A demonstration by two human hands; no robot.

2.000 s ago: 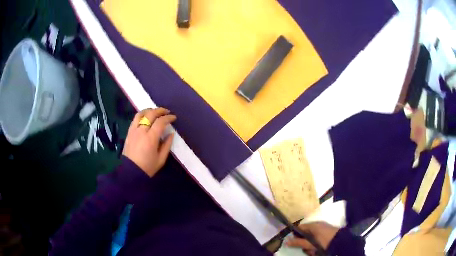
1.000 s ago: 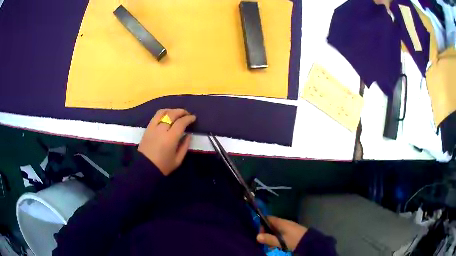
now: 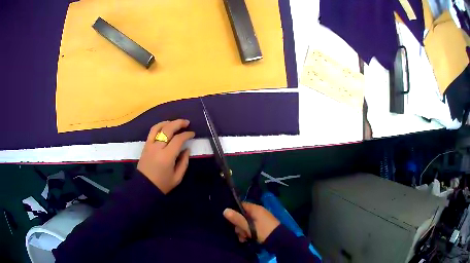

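Note:
My right hand [image 3: 252, 223] grips the handles of the long dark shears [image 3: 219, 154]. The blades look closed, and the tip lies over the purple cloth at the lower edge of the yellow card pattern [image 3: 180, 56]. My left hand [image 3: 167, 154] wears a yellow ring and rests at the front edge of the purple cloth strip [image 3: 247, 115], fingers spread, left of the blades. A thin white gap parts the strip from the cloth under the pattern on the right. Two dark metal bars lie on the pattern, one at left [image 3: 123, 42], one at right [image 3: 242, 31].
A pale yellow ticket [image 3: 332, 77] lies on the white table. Cut purple pieces [image 3: 361, 31], a dark bar with a handle [image 3: 397, 82] and yellow card are at the right. Below the table edge are a grey cabinet [image 3: 371, 218], a white bucket [image 3: 56, 231], a blue stool and floor scraps.
The view has shifted, and the shears have moved from the strip's front edge up to the pattern edge. My right hand has come forward and left. My left hand stays at the strip.

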